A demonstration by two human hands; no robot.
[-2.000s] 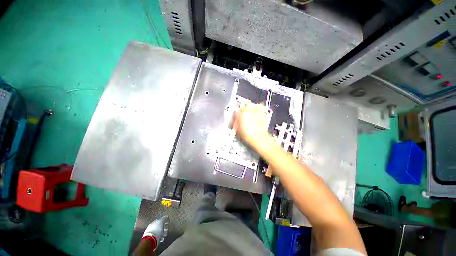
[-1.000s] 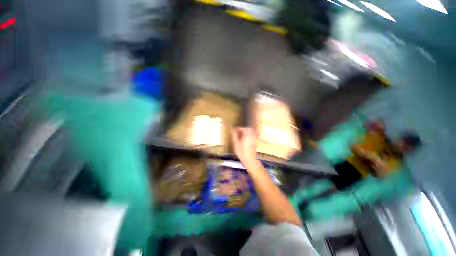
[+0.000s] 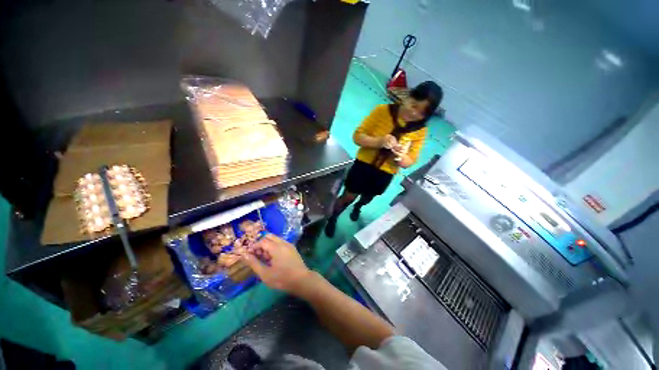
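Note:
My right hand point(image 3: 280, 266) is bare and reaches over a blue bin point(image 3: 293, 219) lined with clear plastic. Its fingertips are bunched at the copper-brown small parts point(image 3: 219, 237) in the bin; whether they grip one I cannot tell. A pale bar point(image 3: 227, 216) lies along the bin's back edge. On the bench at left, a rack of pale cream knobs point(image 3: 131, 196) lies on a creased cardboard sheet point(image 3: 148, 141), its long metal handle point(image 3: 123, 240) sticking out past the bench edge. My left hand is not in view.
A bagged tan-orange stack point(image 3: 238, 137) stands on the dark metal bench point(image 3: 189, 189). An open cardboard box point(image 3: 108, 324) is under the bench. A person in a yellow top point(image 3: 376, 121) stands beyond the bench. A grey machine with a mesh bed point(image 3: 462, 300) is at right.
The view has turned from the press table to the bench and bin. My right hand has moved from the plate, past the bench's stack, down to the parts in the bin.

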